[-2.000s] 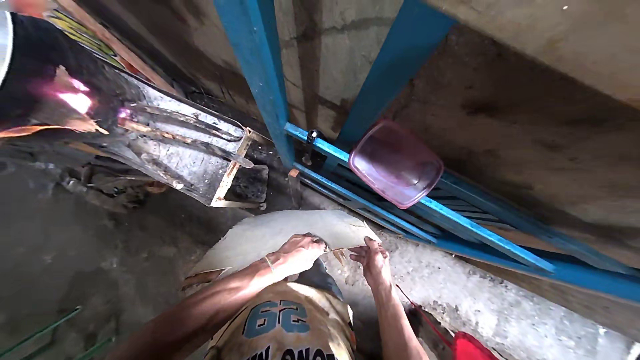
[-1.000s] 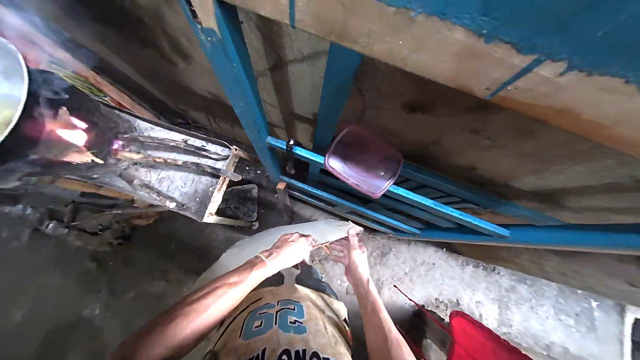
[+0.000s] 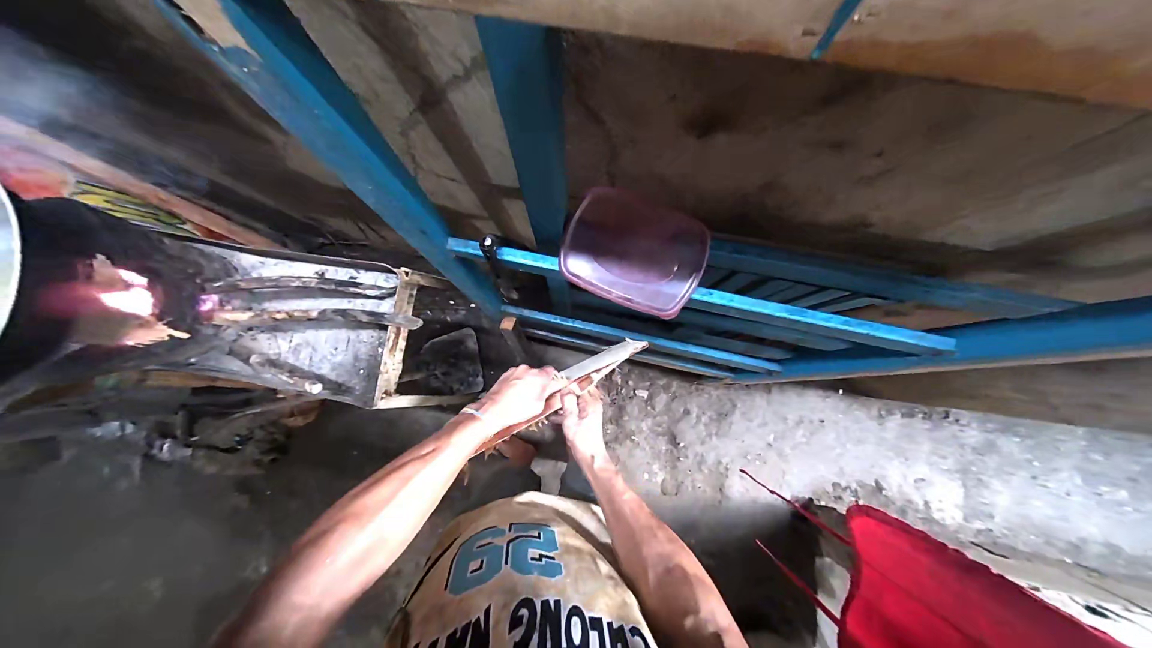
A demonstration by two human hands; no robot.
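A thin, pale board with ragged, splintered edges (image 3: 601, 362) is held between both hands in front of my body, turned almost edge-on and slanting up to the right. My left hand (image 3: 522, 396) grips its upper side near the middle. On the lower right side, my right hand (image 3: 583, 416) has its fingers closed on the ragged edge. The underside of the board and part of its lower left end are hidden by my left hand and forearm.
At left, firewood (image 3: 306, 304) burns in a sooty metal trough (image 3: 346, 358) beside a pot's rim (image 3: 7, 261). A translucent pink plastic container (image 3: 634, 252) rests on a blue slatted wooden rack (image 3: 828, 322). Red fabric (image 3: 936, 576) lies at lower right, beside a concrete ledge (image 3: 765, 432).
The board has turned from showing its broad pale face to nearly edge-on, its right end now raised. Both hands have kept hold of it.
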